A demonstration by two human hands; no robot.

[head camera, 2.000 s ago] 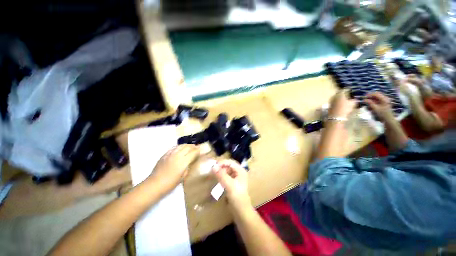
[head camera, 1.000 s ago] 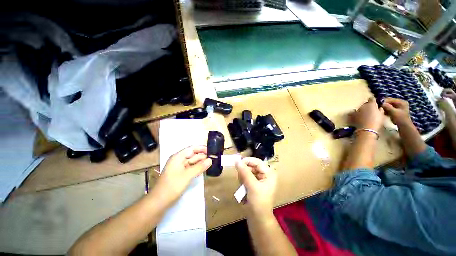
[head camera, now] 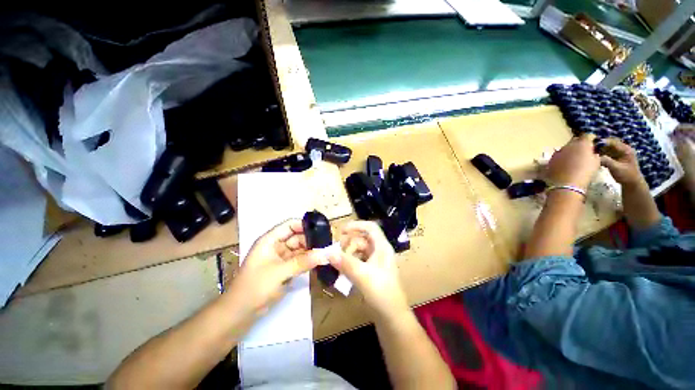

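My left hand (head camera: 270, 257) holds a black plastic housing (head camera: 316, 230) upright over the right edge of a long white label sheet (head camera: 276, 312). My right hand (head camera: 367, 257) is against the housing's middle, its fingertips pressing a white sticker (head camera: 328, 256) there. Both hands' fingertips meet at the sticker. A small white piece (head camera: 343, 286) hangs below my right fingers. Part of the housing is hidden behind the fingers.
A heap of labelled housings (head camera: 387, 194) lies right of the sheet. A dark carton (head camera: 276, 76) with translucent wrap (head camera: 114, 114) and housings is at left. A neighbouring person's hands (head camera: 575, 164) work at right beside a dense array (head camera: 610, 126). A green surface (head camera: 427, 65) lies beyond.
My right hand has moved left to the housing, and the sticker strip that stretched between them is now pressed at the housing's middle. The neighbour's hands have shifted slightly.
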